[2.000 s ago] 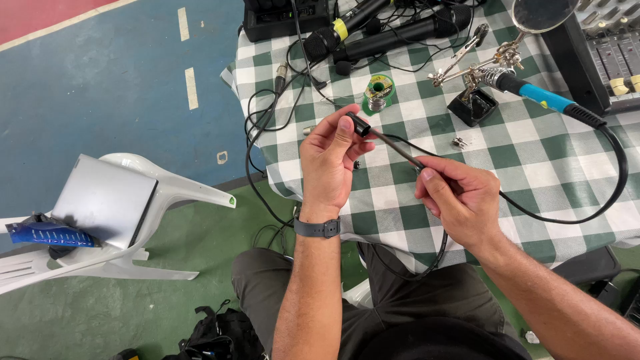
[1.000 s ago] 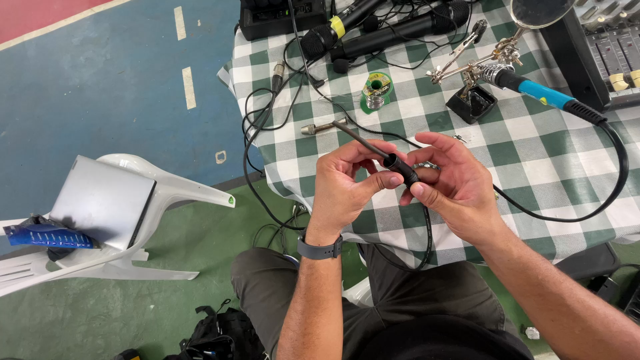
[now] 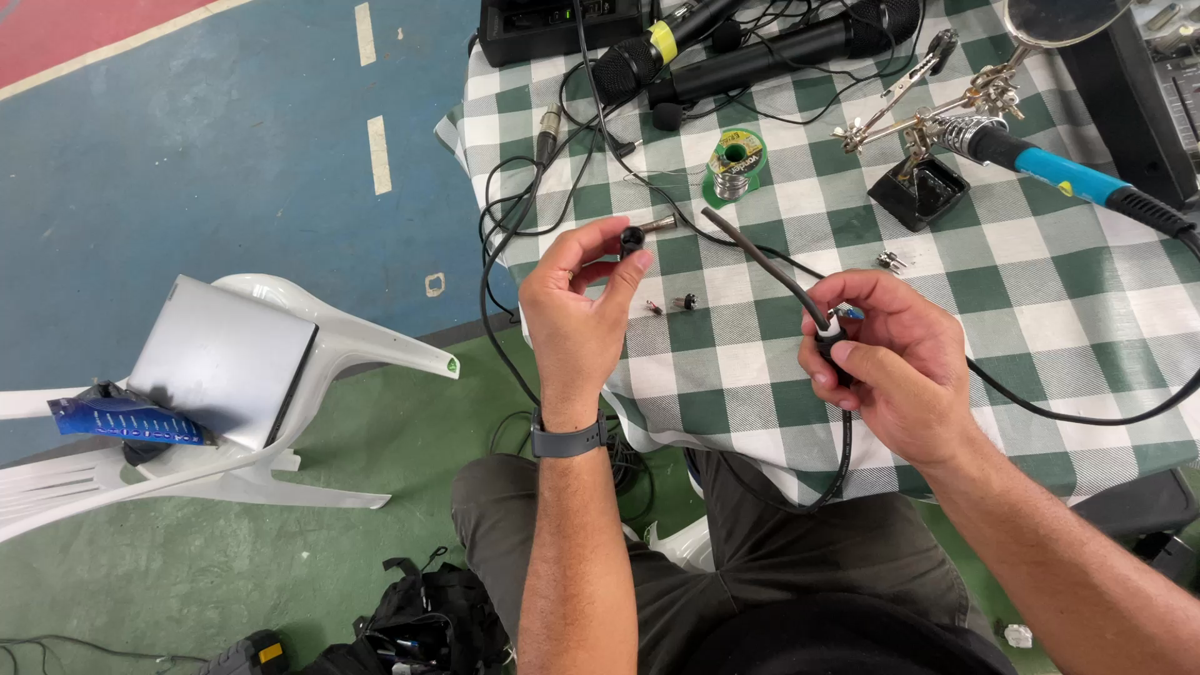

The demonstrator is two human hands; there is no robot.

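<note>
My left hand pinches a small black cylindrical connector part between thumb and fingertips, its open end facing up. A metal connector shell lies just beyond it on the checkered cloth. My right hand grips a black connector boot with a white collar, and a dark cable end sticks out of it toward the upper left. Something small and blue shows by the right fingers. Small connector pieces lie between the hands, and a metal pin insert lies beyond the right hand.
A solder spool stands past the hands. A blue-handled soldering iron rests in a helping-hands stand at the right. Microphones and tangled cables lie at the back. A white plastic chair holds a laptop at the left.
My hands have moved apart, the left one leftward with a black part, the right one keeping the boot and cable. A second ago both hands were together on the black connector.
</note>
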